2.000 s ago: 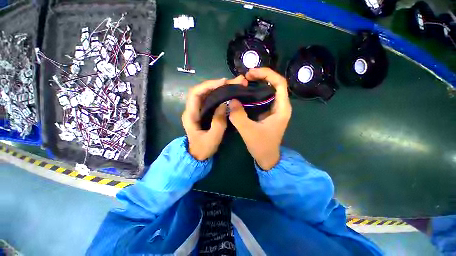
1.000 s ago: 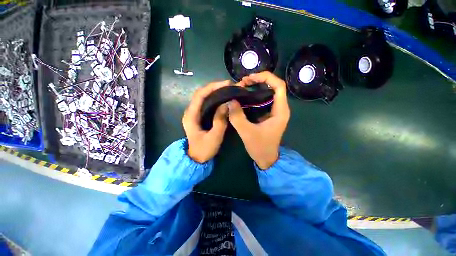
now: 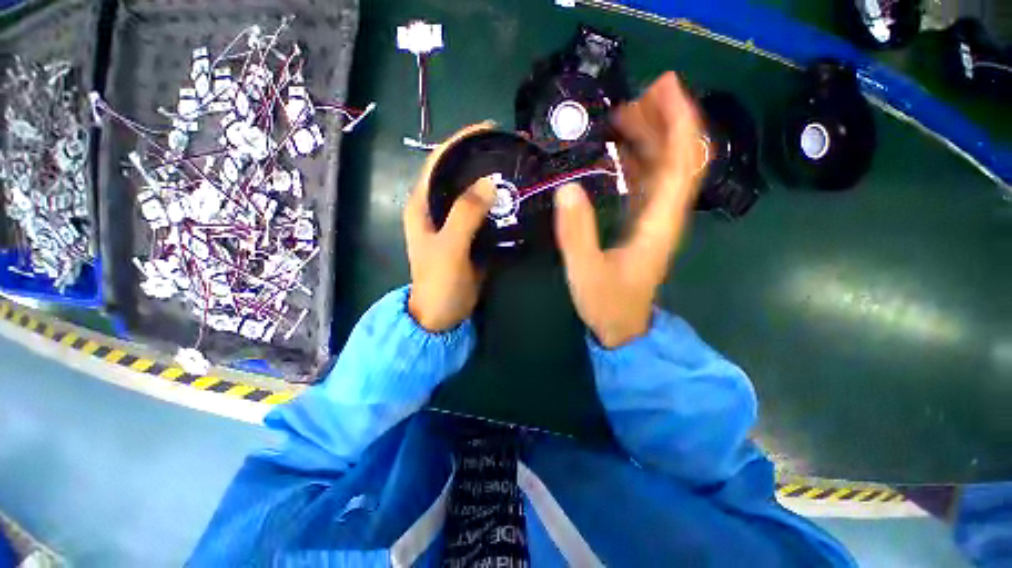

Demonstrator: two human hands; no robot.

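My left hand [image 3: 449,239] grips a round black housing [image 3: 522,227] at its left side, with the thumb near the centre. The housing's open inside faces up. A white wired board [image 3: 502,201] sits in it, and red, black and white lead wires run right to a white plug [image 3: 617,168] at the housing's right edge. My right hand [image 3: 633,227] is at the right of the housing, blurred, with fingers apart and raised. The thumb is close to the wires; whether it touches the housing is unclear.
A dark tray [image 3: 322,222] of loose wired boards stands left, with a blue bin [image 3: 83,283] beyond it. One loose wired board [image 3: 420,40] lies behind my left hand. Three black housings with white centres lie behind and right, one [image 3: 823,150] farthest right. A blue edge [image 3: 766,39] curves behind.
The held housing has turned from edge-on to show its inside, board and wires. My right hand has opened and lifted its fingers away to the right.
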